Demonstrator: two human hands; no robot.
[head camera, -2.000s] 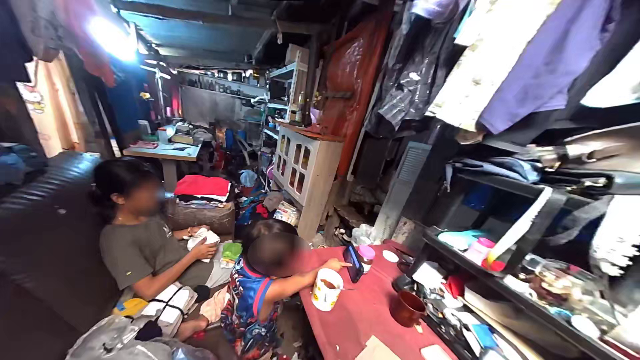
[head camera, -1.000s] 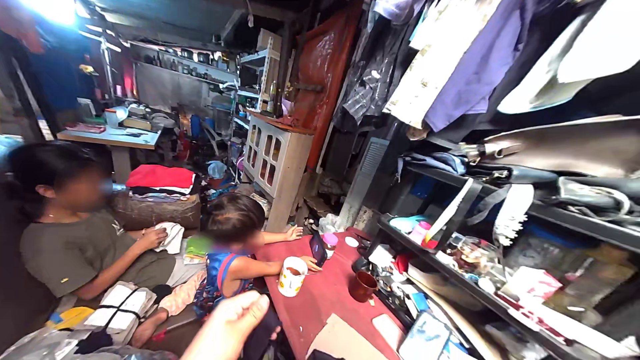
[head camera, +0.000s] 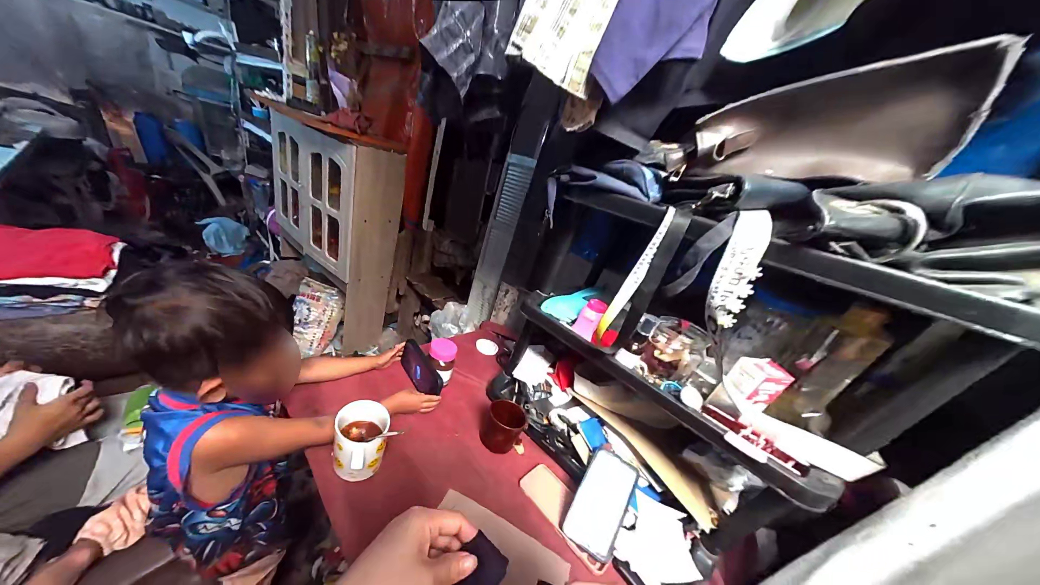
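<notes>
My left hand (head camera: 422, 546) is at the bottom centre of the head view, coming in from the lower left. Its fingers and thumb are closed on a dark piece of cloth (head camera: 485, 559), over a sheet of brown cardboard (head camera: 520, 538) on the red-covered table (head camera: 422, 463). Beyond it stands a white patterned mug (head camera: 358, 459) holding dark liquid and a spoon. A brown cup (head camera: 501, 428) stands farther right. A white-screened phone (head camera: 601, 504) lies among papers at the table's right side. My right hand is out of view.
A child (head camera: 219, 422) at the table's left holds a dark phone (head camera: 420, 368) beside a pink-lidded jar (head camera: 443, 357). Another person's hands (head camera: 53, 414) hold white cloth at far left. A cluttered black rack (head camera: 674, 398) borders the right side.
My left hand came into view between the first two frames. It was open-looking with thumb raised one second ago; now its fingers are curled on dark cloth. The view has swung right and closer.
</notes>
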